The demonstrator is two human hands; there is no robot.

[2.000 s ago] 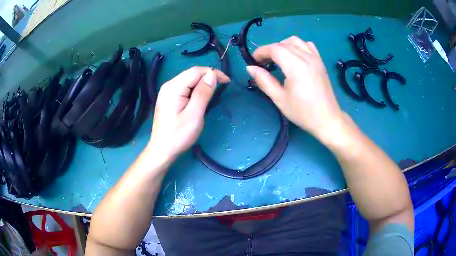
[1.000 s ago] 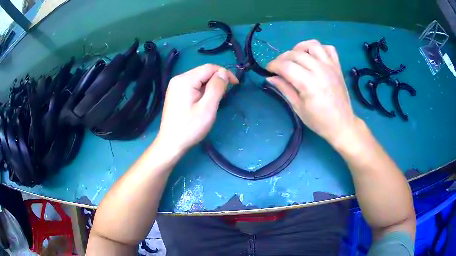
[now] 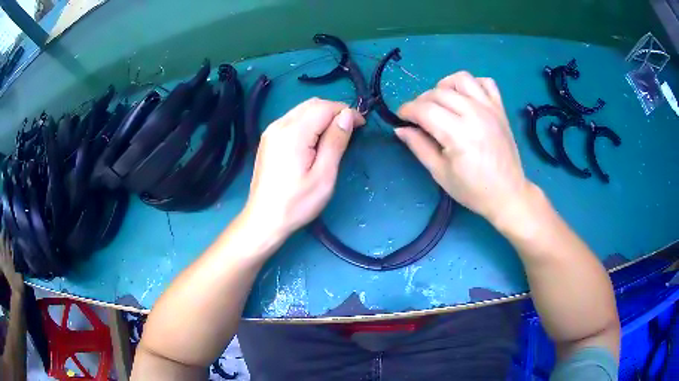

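Observation:
A black headband lies as a large arc on the blue-green mat in front of me, its upper parts behind my hands. My left hand pinches the headband end between thumb and index finger. My right hand pinches the lower end of a glossy black yoke, which meets the headband end at my left fingertips. A second yoke lies just above, to the left of the held one. Thin wires run near both yokes. The exact joint is partly hidden by my fingers.
Headband stacks fill the left of the mat. Several loose yokes lie at the right, with a clear plastic bag at far right. A blue crate and red stool stand below the edge. Another person's arm shows at far left.
The held yoke has tilted and come down against the headband end. My hands have moved slightly closer together, both still pinching. Another person's arm has appeared at the far left.

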